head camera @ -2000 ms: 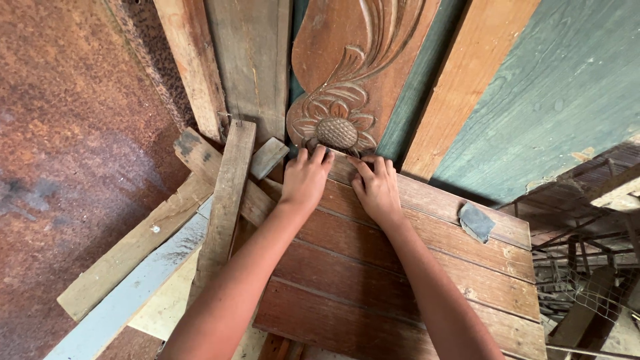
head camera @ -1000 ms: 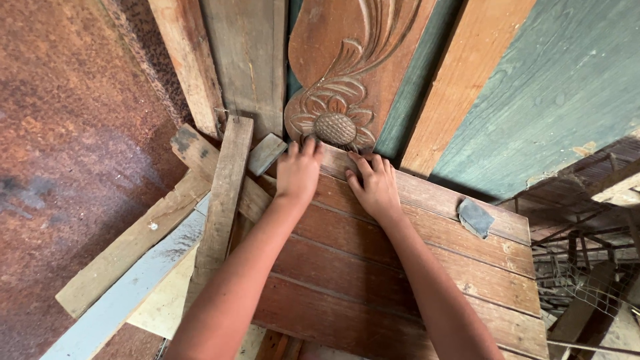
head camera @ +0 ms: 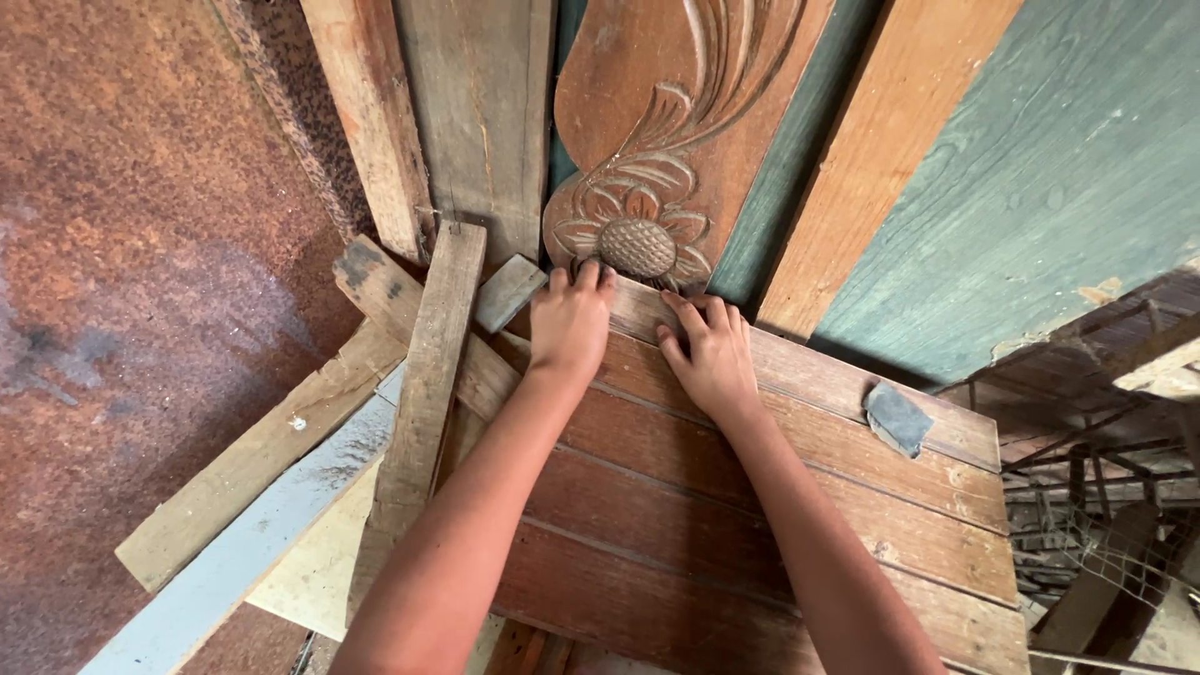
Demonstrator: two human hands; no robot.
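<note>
A slatted wooden panel lies tilted below a carved wooden board with a flower relief. My left hand rests on the panel's top edge, its fingertips curled at the foot of the flower. To the right, my right hand lies on the same edge with bent fingers, thumb apart from them. Whether the fingertips grip anything thin at the edge cannot be seen. A worn grey piece of what looks like sandpaper lies on the panel, right of my right hand.
Loose wooden battens and a pale blue strip lean at the left by a rusty metal sheet. A small wood block sits near my left hand. Green boards stand behind; wire mesh and metal frames are at right.
My left hand has shifted slightly along the panel's top edge between the frames. The right hand stays at nearly the same place, and the grey piece has not moved.
</note>
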